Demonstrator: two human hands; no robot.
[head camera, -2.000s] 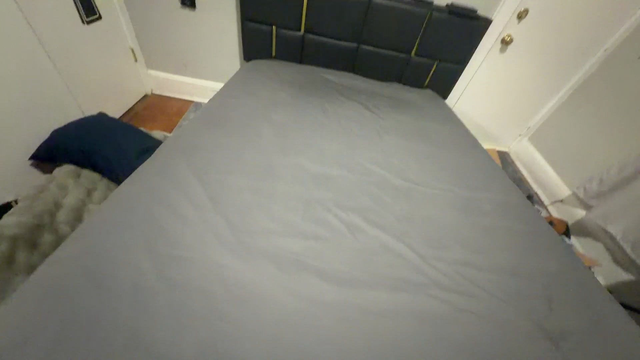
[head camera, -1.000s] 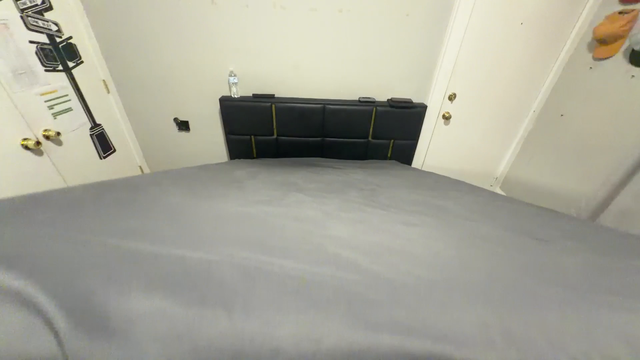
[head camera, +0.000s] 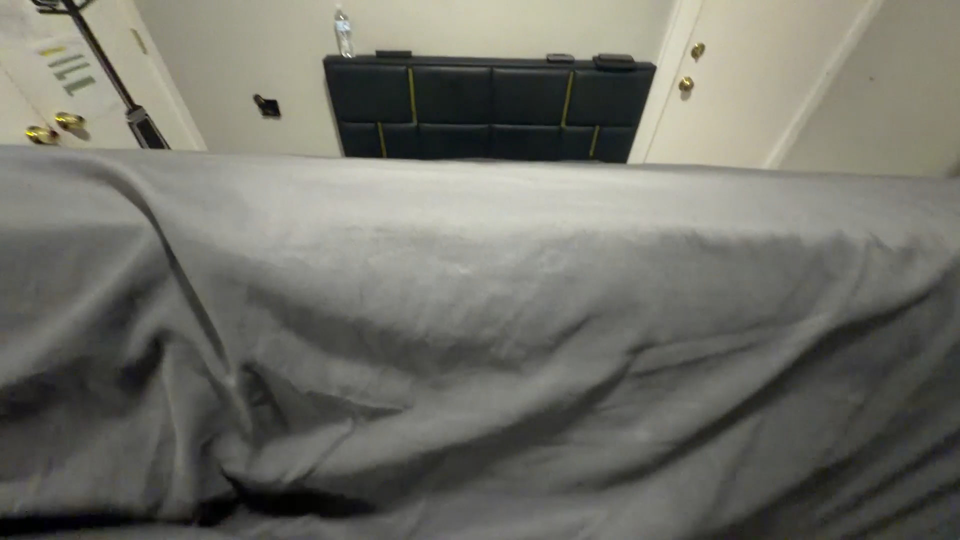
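Observation:
A large grey bed sheet (head camera: 480, 315) fills the lower part of the head view. Its top runs nearly level across the frame, and below that it falls in loose folds, deepest at the lower left. Behind it rises a black padded headboard (head camera: 454, 94) with thin yellow strips, its lower edge hidden by the sheet. Neither my left hand nor my right hand shows; whether they touch the sheet cannot be seen.
A clear plastic bottle (head camera: 343, 34) and small dark objects (head camera: 613, 61) stand on the headboard. White doors with brass knobs are at the left (head camera: 70, 120) and right (head camera: 685, 84). A dark wall outlet (head camera: 267, 106) is left of the headboard.
The sheet lay mostly flat over the bed two seconds ago; now it shows a raised upper line and hanging folds. The view has tilted up from the bed.

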